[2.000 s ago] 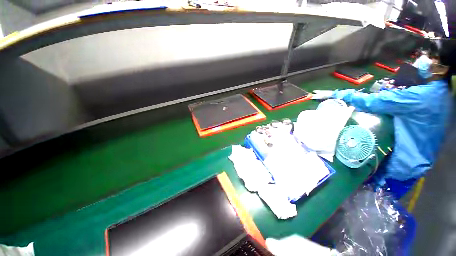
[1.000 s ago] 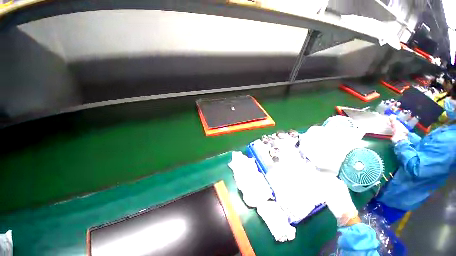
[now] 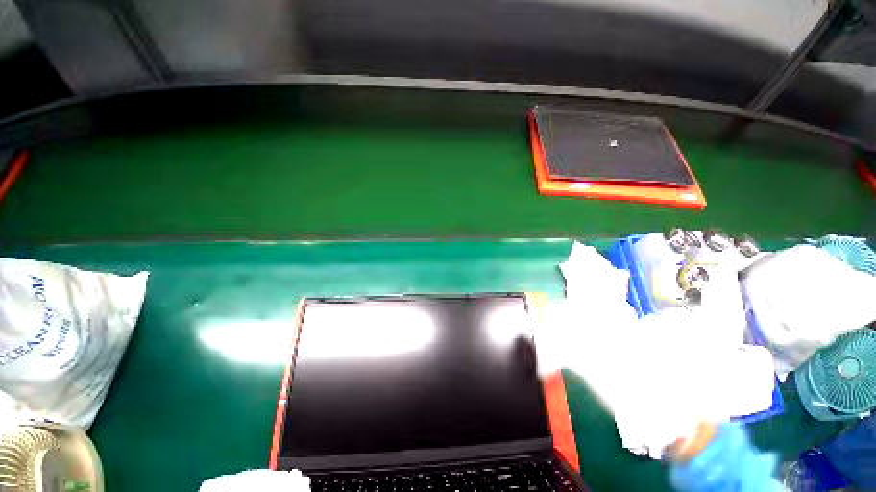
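An open laptop lies in front of me, its glossy black screen [image 3: 413, 384] showing lamp glare. Its black keyboard [image 3: 432, 478] is cut off by the bottom edge. An orange-red tray [image 3: 562, 423] shows under it. My right hand [image 3: 644, 384], white-gloved and blurred, is at the screen's right edge with what looks like a bunched white wiper [image 3: 567, 336]; glove and cloth merge in the glare. My left hand [image 3: 255, 481], white-gloved, is at the laptop's lower left corner, mostly cut off; its fingers are hidden.
A blue bin [image 3: 629, 264] on the right holds metallic-topped bottles [image 3: 693, 279] and white cloths. Beyond are two teal fans [image 3: 845, 370]. A white CLEANROOM bag [image 3: 62, 336] and cream fan [image 3: 48, 461] stand left. A closed laptop [image 3: 615, 146] lies on its tray on the conveyor.
The view has swung left and down. My right hand has moved from the cloths by the bin to the screen's right edge. My left hand has come into view.
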